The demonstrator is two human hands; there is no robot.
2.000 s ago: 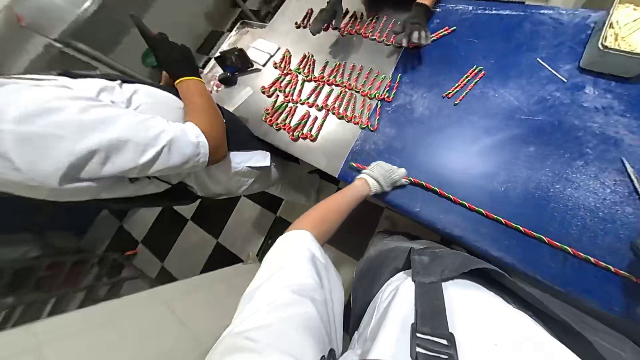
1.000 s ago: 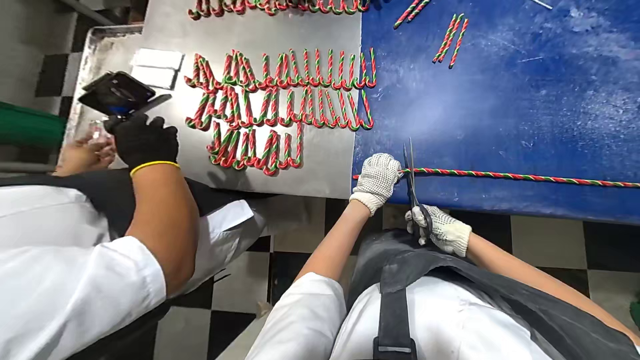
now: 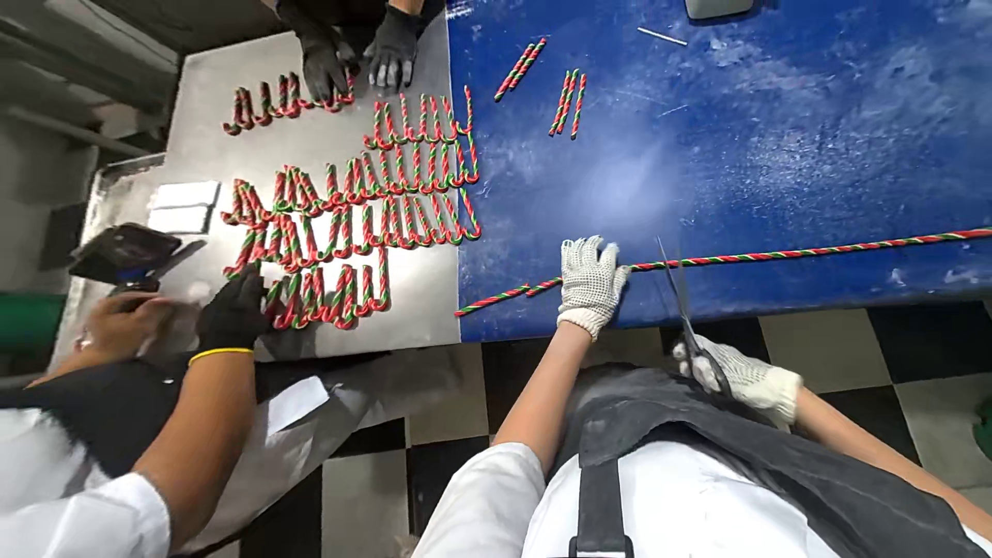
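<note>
My left hand [image 3: 591,285], in a white dotted knit glove, lies over a long red, green and white twisted candy rope [image 3: 814,251] near the front edge of the blue table. My right hand [image 3: 732,370], gloved alike, grips a pair of scissors [image 3: 680,298] whose blades are at the rope just right of my left hand. A short cut candy stick [image 3: 493,299] lies left of my left hand, its end beside the end of another length that runs under the glove. Farther back on the blue surface are two groups of short straight candy sticks [image 3: 569,103].
Rows of bent candy canes [image 3: 418,167] cover the metal table [image 3: 418,325] at left. A co-worker's black-gloved hand [image 3: 235,310] touches the lowest row; another person's dark-gloved hands [image 3: 391,54] are at the top row. A black device [image 3: 126,252] and white packets [image 3: 183,207] lie far left.
The scissors and my right hand, seen at the rope one second ago, remain close to it. A cut stick now lies left of my left hand. The co-worker's black-gloved hand has moved to the canes.
</note>
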